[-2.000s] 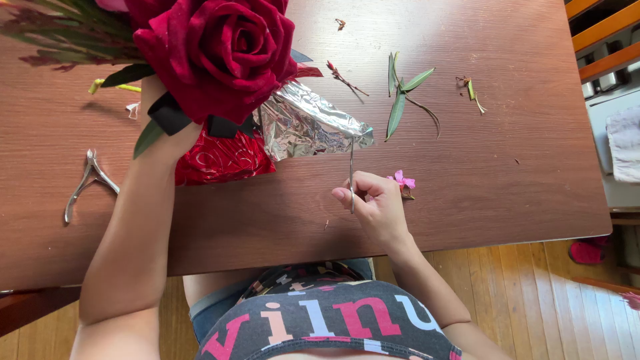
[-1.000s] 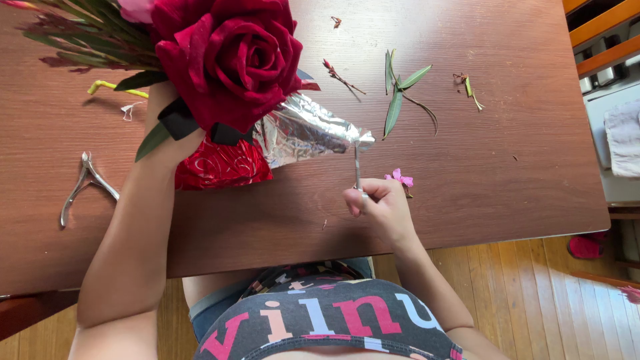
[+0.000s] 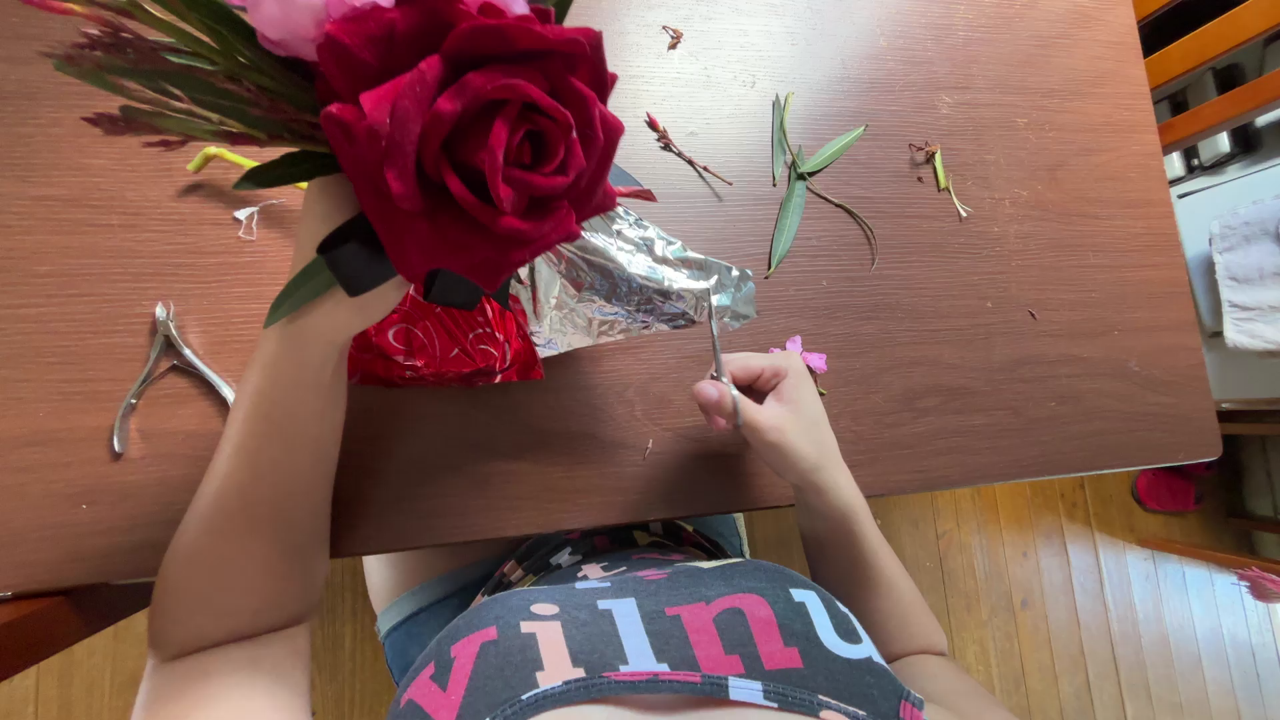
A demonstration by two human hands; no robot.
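Note:
My left hand (image 3: 345,265) grips a bouquet at the left of centre; its fingers are mostly hidden under a large red rose (image 3: 480,150) and a black ribbon (image 3: 358,258). Pink petals and leafy sprigs (image 3: 200,85) spread out at the top left. Below the rose, red patterned foil (image 3: 450,345) and crumpled silver foil (image 3: 625,280) wrap the lower part. My right hand (image 3: 780,410) holds small metal scissors (image 3: 716,345), their blades pointing away from me and meeting the silver foil near its right end. Whether the blades are apart cannot be told.
On the brown table (image 3: 1000,400) lie metal nippers (image 3: 165,370) at the left, a yellow-green stem (image 3: 225,157), a budded twig (image 3: 685,150), a sprig of green leaves (image 3: 795,190), a stem scrap (image 3: 940,175) and a pink flower (image 3: 805,355) beside my right hand. A slatted wooden chair back (image 3: 1215,45) stands at the right.
The bouquet and my left hand have shifted slightly right since the earliest frame. My right hand stays near the foil's right end with the scissors, whose blades have changed angle a little.

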